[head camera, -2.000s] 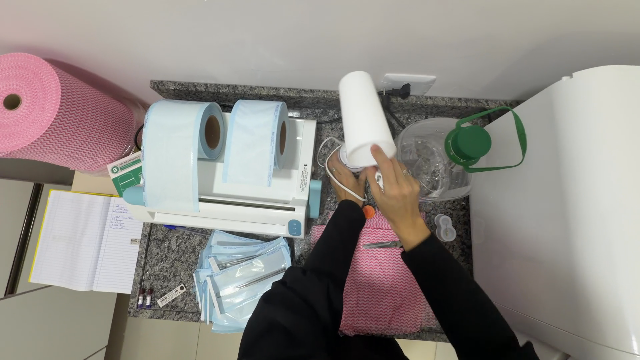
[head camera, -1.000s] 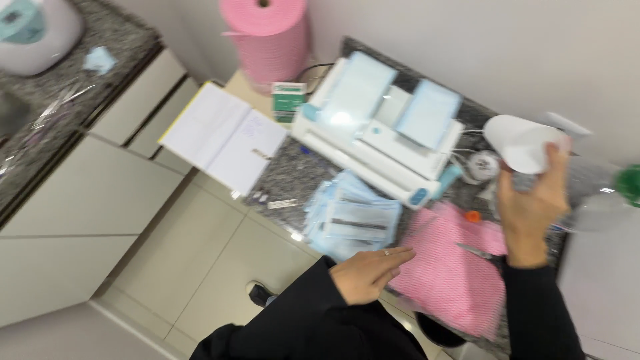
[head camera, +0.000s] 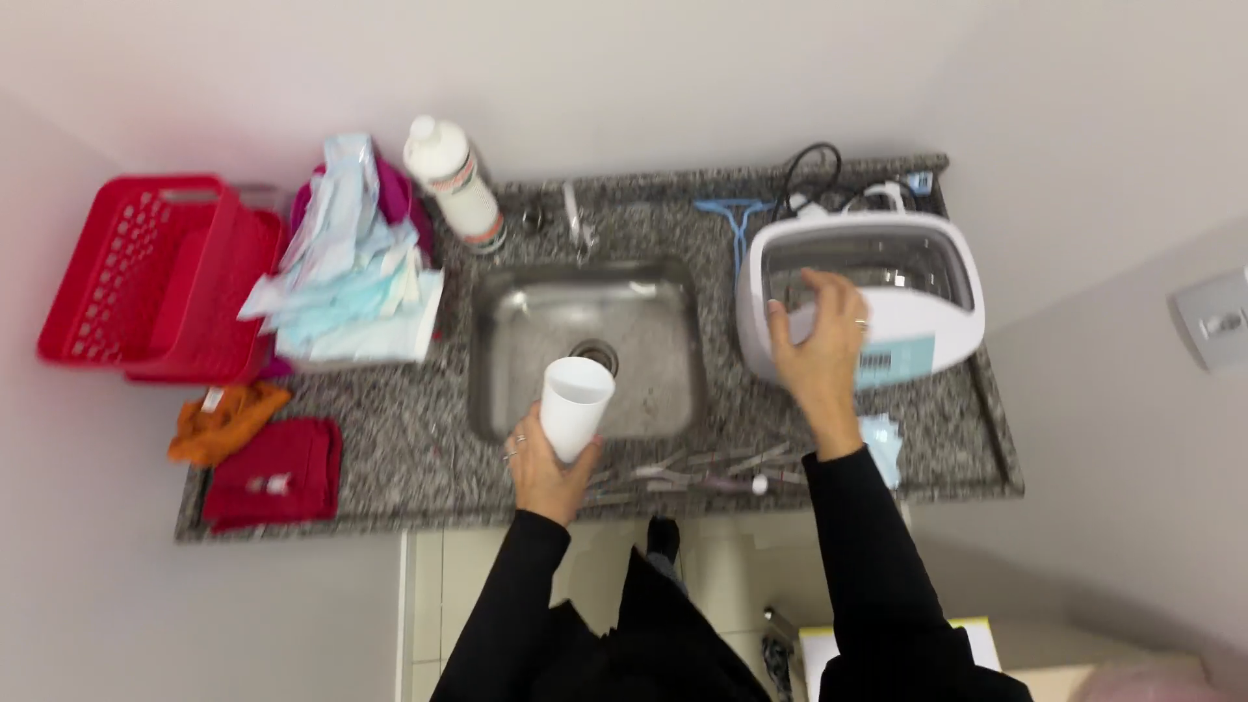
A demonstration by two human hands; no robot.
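Observation:
In the head view, my left hand (head camera: pixel 551 468) holds a white plastic cup (head camera: pixel 575 405) around its lower part, over the front edge of a stainless steel sink (head camera: pixel 643 395). The cup's open end faces up toward the camera. My right hand (head camera: pixel 824 346) is over the front left part of a white ultrasonic cleaner (head camera: pixel 960 331) with a grey transparent window, its fingers apart and holding nothing. Whether the fingertips touch the cleaner I cannot tell. Several slender metal instruments (head camera: pixel 673 478) lie on the granite counter between sink and front edge.
A white bottle (head camera: pixel 458 185) stands behind the sink, near the faucet (head camera: pixel 575 219). To the left are blue-white pouches (head camera: pixel 351 283), red plastic baskets (head camera: pixel 146 273), an orange cloth (head camera: pixel 224 424) and a folded red cloth (head camera: pixel 278 473). Black cables (head camera: pixel 814 180) lie behind the cleaner.
The view has swung to the sink counter, away from the sealing machine. The white cup, in my right hand one second ago, is now in my left. My right hand is now at the cleaner.

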